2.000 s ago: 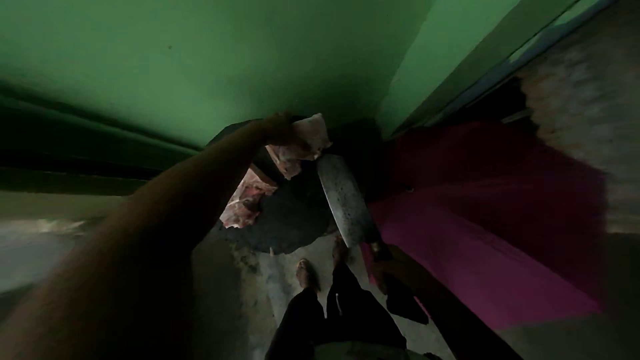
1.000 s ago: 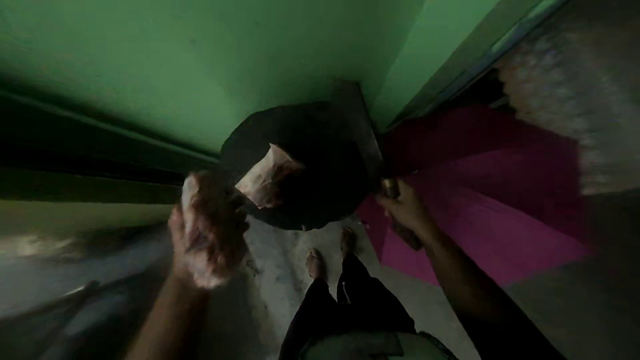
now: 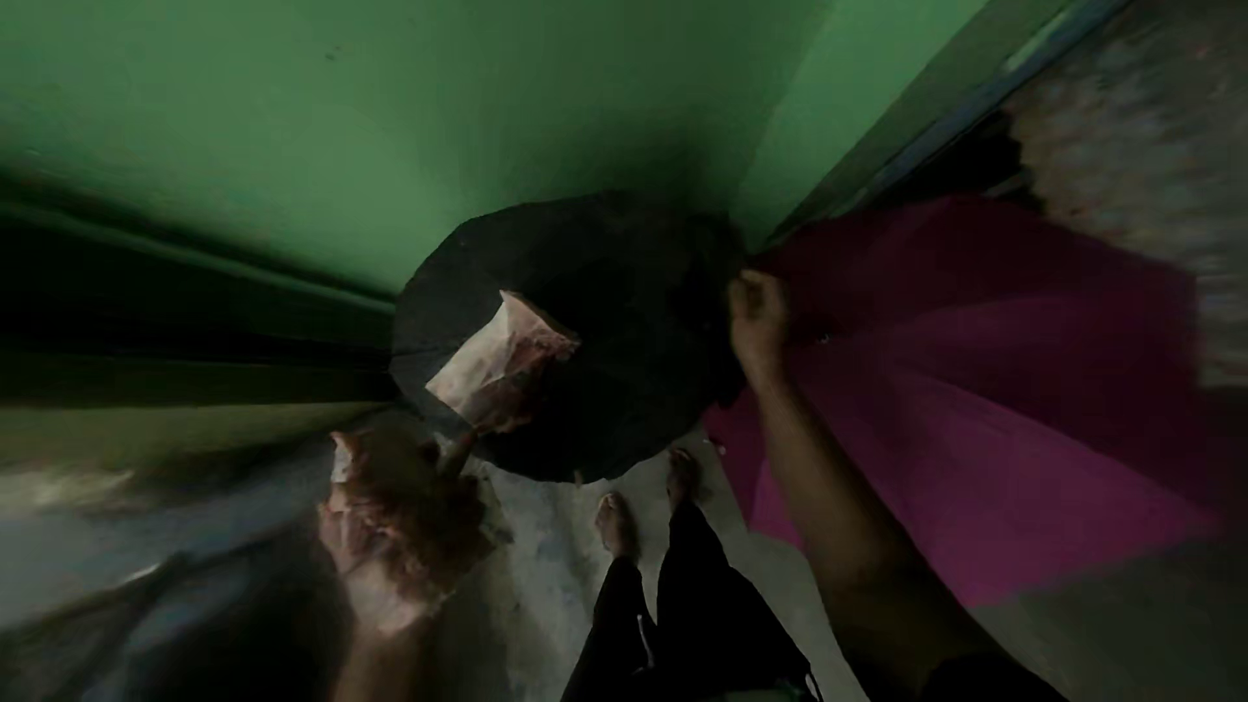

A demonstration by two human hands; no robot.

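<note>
My left hand (image 3: 378,648) is at the lower left, blurred and mostly hidden by the ragged chunk of raw meat (image 3: 395,541) it grips. Another piece of raw meat, with a pale outer side (image 3: 487,361), lies on the left part of a dark, round chopping block (image 3: 604,390). My right hand (image 3: 759,317) is at the block's right edge, with its fingers curled. Deep shadow beside those fingers hides whether they hold anything, and the cleaver cannot be made out.
A green wall (image 3: 390,127) stands directly behind the block. To the right spreads a magenta umbrella (image 3: 975,390), close beside my right forearm. My feet (image 3: 616,522) are on the concrete floor (image 3: 546,585) just below the block.
My left hand has carried a meat chunk from the block to the lower left, while the other piece stays on it. The cleaver, seen earlier in my right hand, is no longer discernible.
</note>
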